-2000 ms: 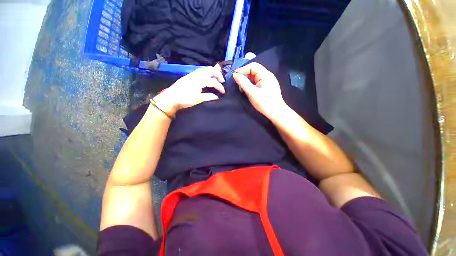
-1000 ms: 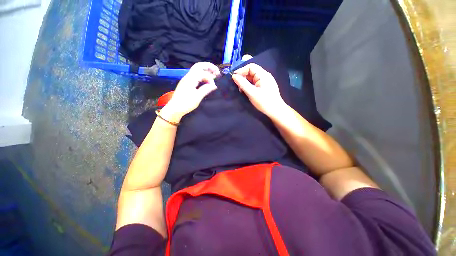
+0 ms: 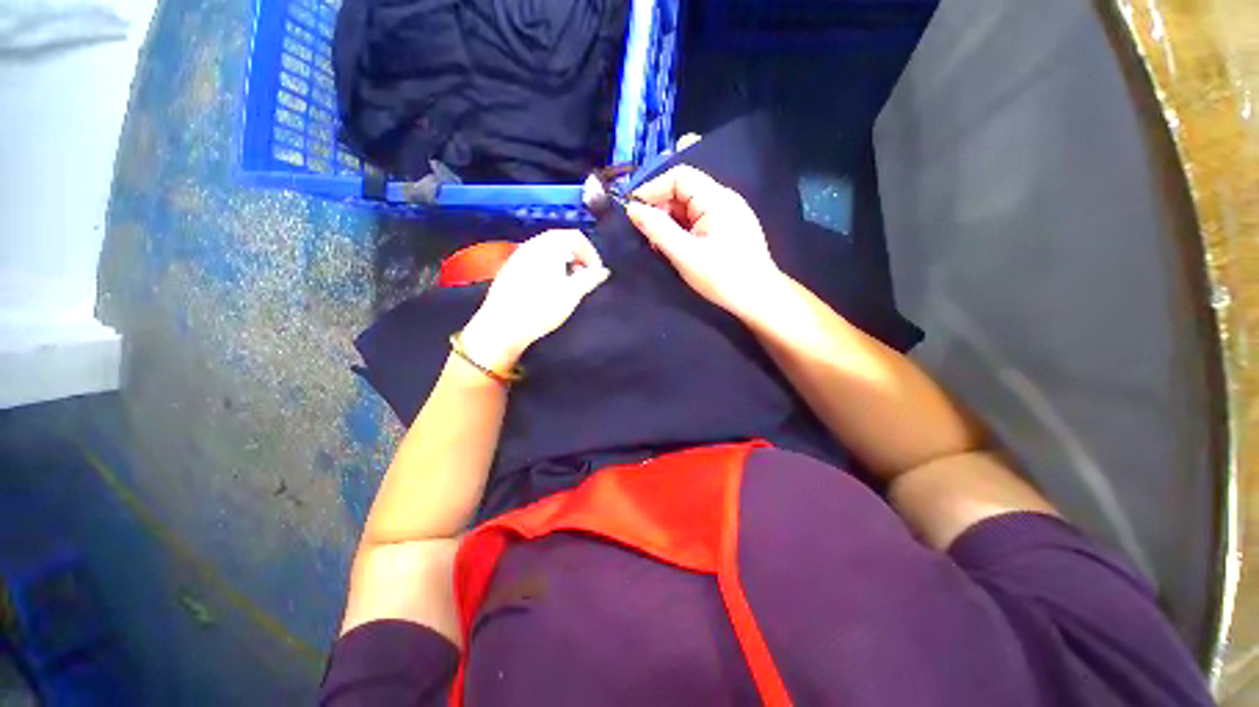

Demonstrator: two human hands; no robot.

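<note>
A navy garment (image 3: 649, 366) lies spread over my lap, its far part raised near the crate's corner. My right hand (image 3: 711, 242) pinches the raised far edge of the garment between thumb and fingers. Small dark tips show at these fingertips; I cannot tell whether they are a tool or cloth. My left hand (image 3: 543, 286) is over the garment's left part, nearer to me and apart from my right hand. Its fingers are curled together, with nothing visible in them; a fine thread would be too small to see.
A blue plastic crate (image 3: 456, 195) with a crumpled navy garment pile (image 3: 483, 83) stands in front of my knees, a grey tie (image 3: 434, 181) on its rim. A grey-sided table (image 3: 1029, 263) with a tan top is at right. Red apron cloth (image 3: 476, 263) shows beside my left hand.
My left hand has drawn back from the raised garment edge, towards me. More red cloth shows beside it. My right hand has stayed nearly in place at the edge.
</note>
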